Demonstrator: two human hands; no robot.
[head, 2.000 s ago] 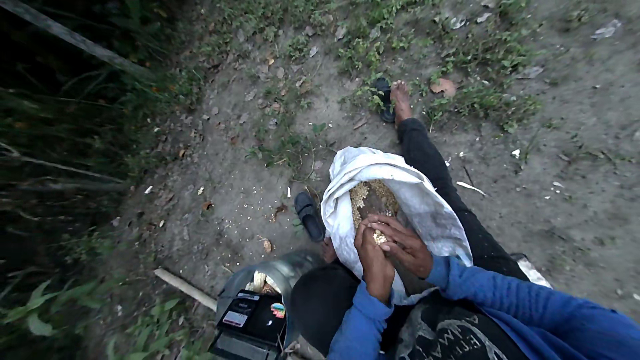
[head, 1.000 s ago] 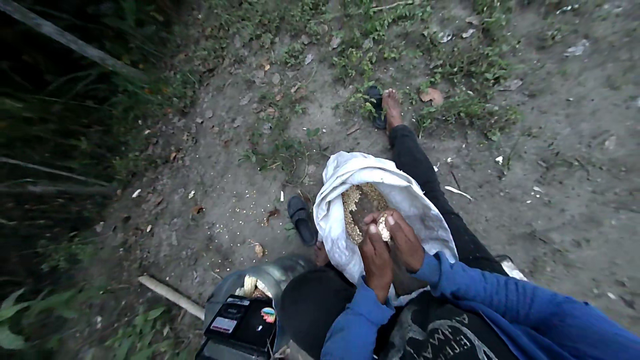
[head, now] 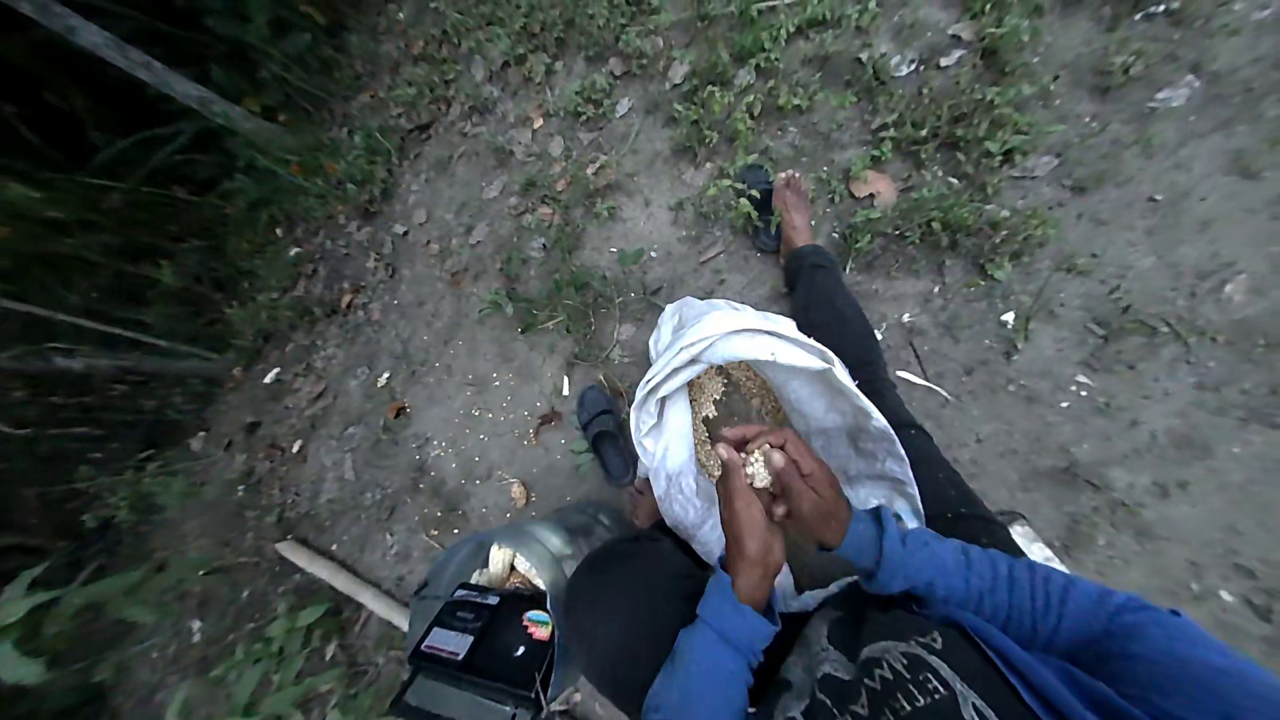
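Observation:
Between my left hand (head: 750, 530) and my right hand (head: 808, 488) is a short piece of corn cob with pale kernels (head: 758, 467), gripped by the fingers and thumbs of both. My hands are over the mouth of a white woven sack (head: 855, 410), whose rim is rolled outward. Loose corn kernels (head: 707, 400) lie inside the sack along its far and left sides. The sack stands between my legs. My fingers hide part of the cob and of the sack's inside.
A dark bucket (head: 455, 560) at lower left holds corn cobs (head: 502, 567), with a black device (head: 490, 640) at its near side. Beside it lies a wooden stick (head: 345, 583). One black sandal (head: 605, 435) is left of the sack, another (head: 760, 208) by my outstretched foot.
My hands stay together over the sack, and the fingers have shifted around the cob piece. The sack and bucket have not plainly moved.

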